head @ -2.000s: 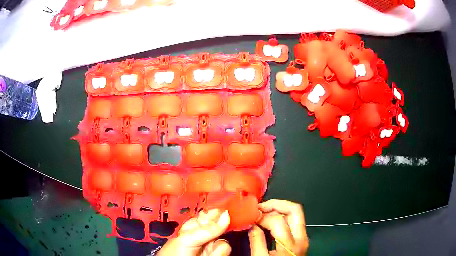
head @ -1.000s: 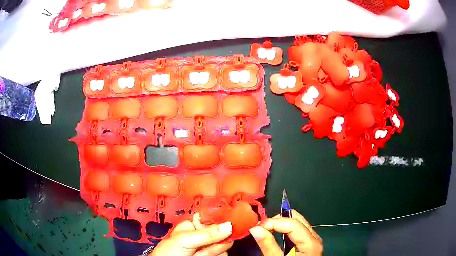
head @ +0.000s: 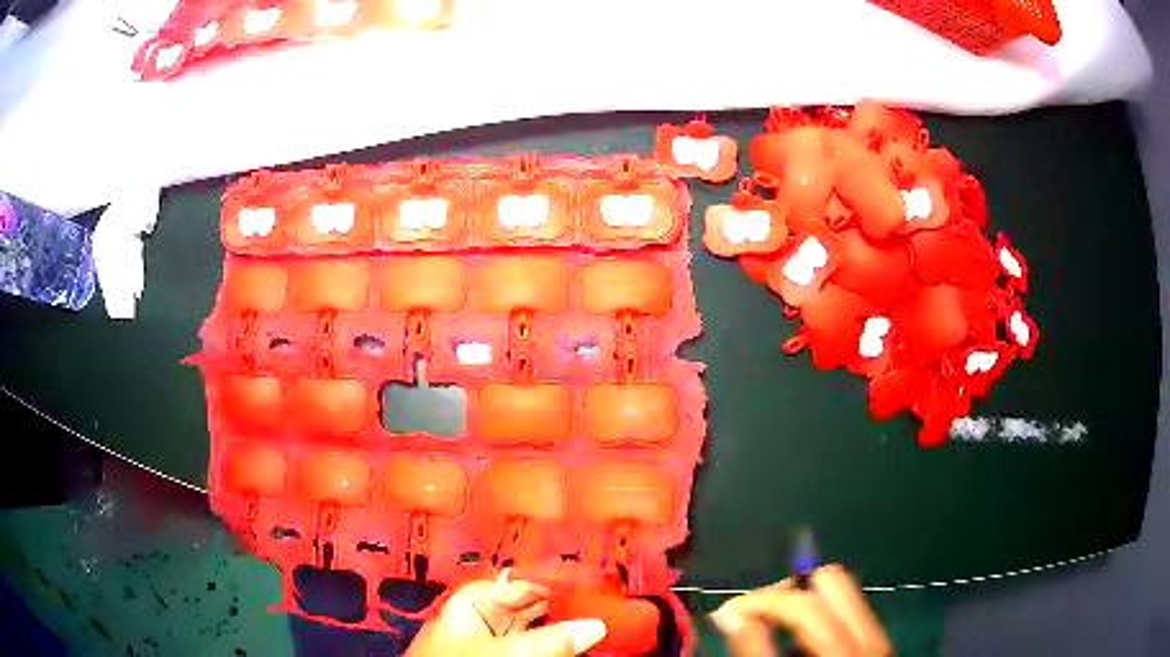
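Observation:
The red moulded sheet (head: 443,308) lies on the dark green bench, with a row of white-patched pads at its far edge and several open holes. My left hand (head: 507,619) is at the sheet's near edge, thumb and fingers closed on a red moulded piece (head: 622,626). The piece's near part is cut off by the picture's edge. My right hand (head: 808,619) is to the right, apart from the piece and blurred. It holds a slim pen-like tool (head: 805,560) with a blue, dark-pointed end facing away from me.
A pile of red pieces (head: 885,244) lies at right, two white-patched pieces beside it. A white covering (head: 577,64) spans the far side, with a second stack (head: 263,21) and a red basket (head: 982,18). A bottle (head: 49,250) and white scrap (head: 122,253) are at left.
My right hand has moved right, away from the red piece, and the tool in it now shows. My left hand and the piece are lower in the picture.

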